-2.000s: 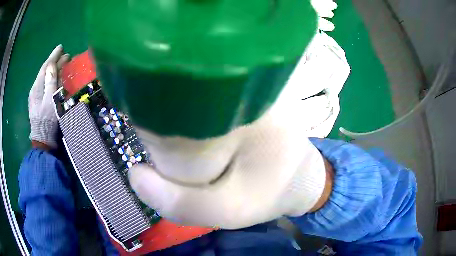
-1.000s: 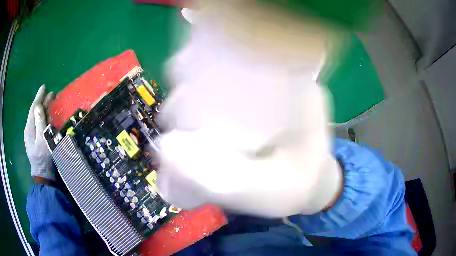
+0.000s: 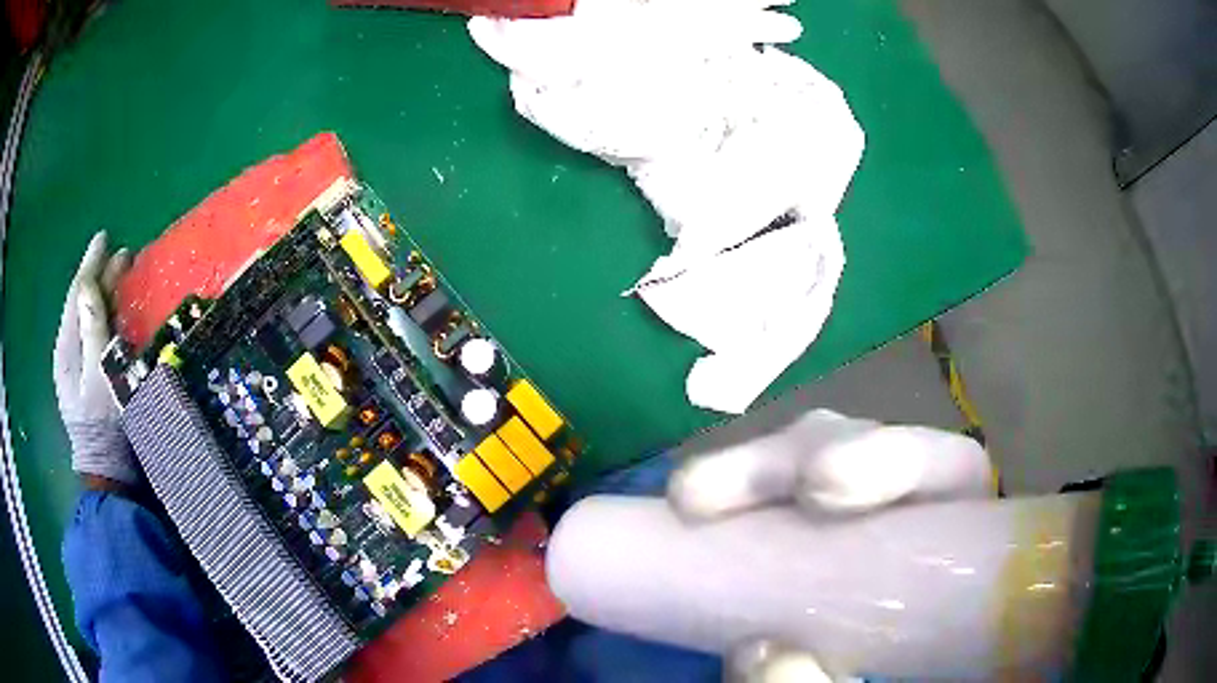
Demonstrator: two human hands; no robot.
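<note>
The circuit board point(image 3: 360, 414) lies tilted on the red foam pad point(image 3: 461, 620), its grey ribbed heatsink point(image 3: 240, 534) along the left edge. My gloved left hand point(image 3: 94, 367) rests at the board's and pad's upper left edge; whether its fingers grip them I cannot tell. My gloved right hand point(image 3: 841, 467) holds the fat white glue syringe point(image 3: 801, 580) at lower right, off the board, lying across the view with its green cap point(image 3: 1134, 574) to the right. Fingers show above and below the barrel. No needle shows at its rounded left end.
A white cloth heap point(image 3: 747, 160) with glove fingers at its top lies on the green mat point(image 3: 534, 240), a thin dark tool point(image 3: 758, 236) on it. A red edge point(image 3: 467, 6) shows at the top. Grey floor with yellow-black tape point(image 3: 954, 387) lies beyond the mat at right.
The right hand and syringe have moved from over the board and cloth down to the lower right, uncovering both. The board shows further left and lower than two seconds ago; the left hand stays beside it.
</note>
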